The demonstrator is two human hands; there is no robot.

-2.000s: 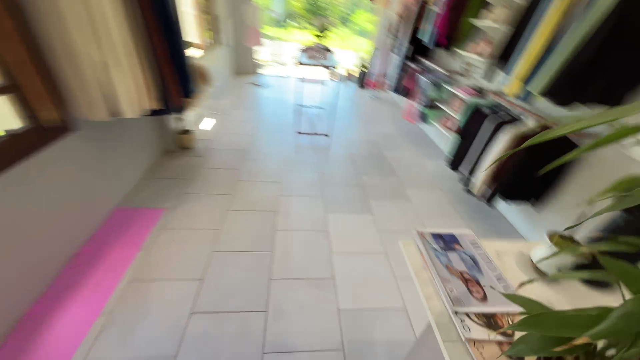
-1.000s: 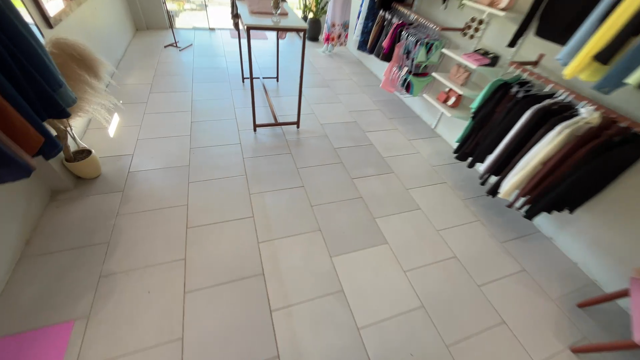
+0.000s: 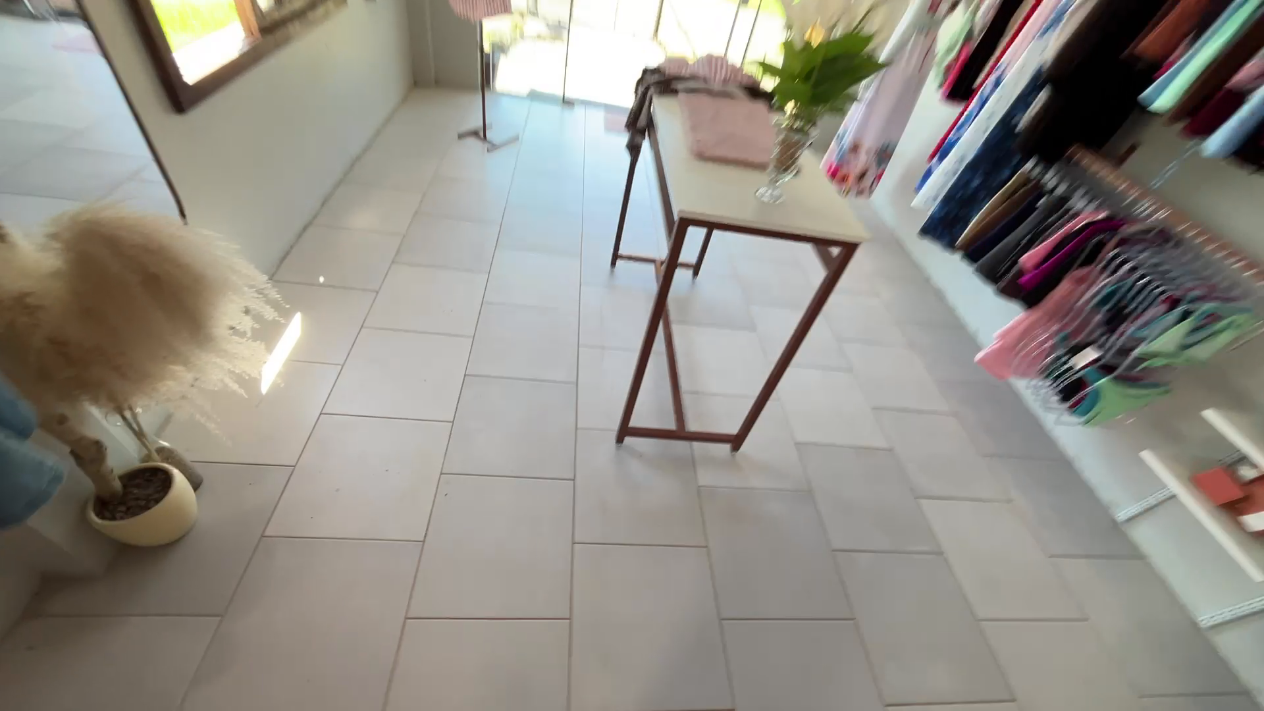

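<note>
Neither my left hand nor my right hand shows in the head view. Ahead, a tall table with a pale top and reddish-brown metal legs stands on the tiled floor. On it lie a folded pink fabric item and, at the far end, a dark garment that hangs over the edge. A glass vase with a leafy green plant stands near the table's right edge.
At left, pampas grass rises by a cream pot, near a mirror. A stand's base is on the floor farther back. Hanging clothes and white shelves line the right wall. Glass doors are at the back.
The view has moved forward through the room. The table and the potted pampas grass are nearer; the magazines and pink mat seen two seconds ago are out of view.
</note>
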